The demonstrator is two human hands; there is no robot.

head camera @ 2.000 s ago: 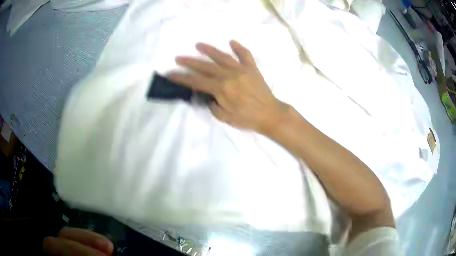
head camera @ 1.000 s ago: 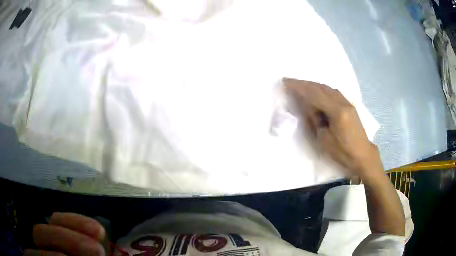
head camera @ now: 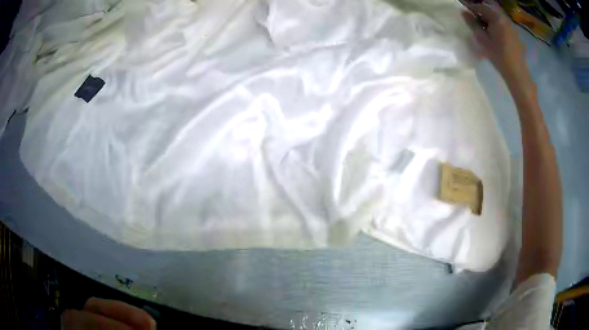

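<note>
The off-white jacket (head camera: 213,161) lies spread on the table, its shiny, wrinkled lining facing up. A dark label (head camera: 90,88) is at its upper left. A tan tag (head camera: 460,187) and a small pale label (head camera: 403,161) are near its right end. My right hand (head camera: 496,35) is at the garment's upper right edge, blurred, with a small dark thing at its fingers; whether it grips that or the cloth is unclear. My left hand (head camera: 110,316) is cut off by the bottom edge at lower left, only some curled fingers showing, away from the jacket.
The blue-grey tabletop (head camera: 278,283) shows along the front and right, with a curved front edge. Clutter, including a blue item (head camera: 567,29), is at the far upper right. A bit of yellow rail (head camera: 573,293) is at lower right. Dark floor is at lower left.
My right hand has moved from the garment's lower right to its far upper right edge. The tan tag and wrinkled lining now show. The view has shifted; my left hand remains low at left.
</note>
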